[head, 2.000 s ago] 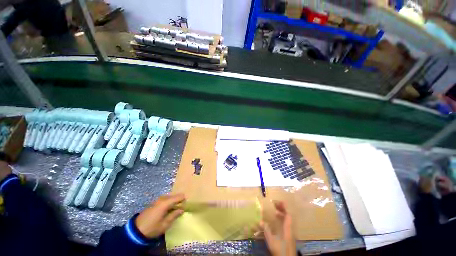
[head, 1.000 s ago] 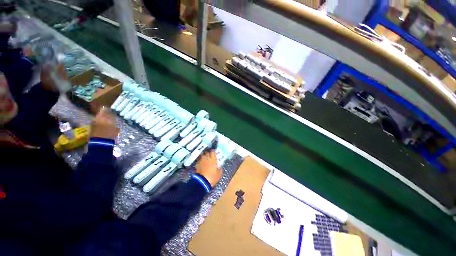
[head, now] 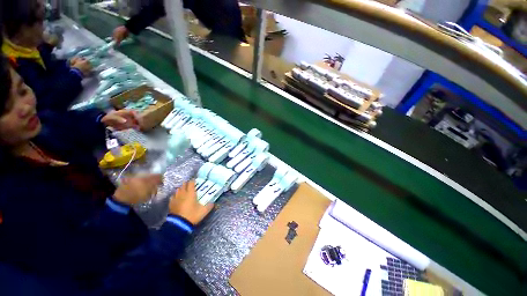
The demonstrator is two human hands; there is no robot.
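Note:
My left hand [head: 189, 203] comes from the lower left and grips the handle ends of a small group of mint-green handheld fans [head: 215, 174] on the bubble wrap; their lower handles are hidden under the fingers. My right hand is out of the picture. More fans [head: 251, 156] lie slanted just beyond, beside a long row [head: 202, 130] along the belt edge. A separate pair or single fan [head: 274, 188] lies nearer the cardboard.
Brown cardboard [head: 271, 260] holds small dark scraps [head: 291, 232], white paper [head: 315, 263], dark pieces, a blue pen [head: 366, 282] and yellow paper [head: 423, 287]. At left are a neighbour's hands [head: 138, 188], a yellow tool [head: 122, 155] and a parts box [head: 156, 115]. The green belt [head: 341, 167] runs behind.
The view has turned left. My left hand has left the yellow paper, moved to the right-hand fans and then left to the front group. The separate fans now lie closer to the cardboard.

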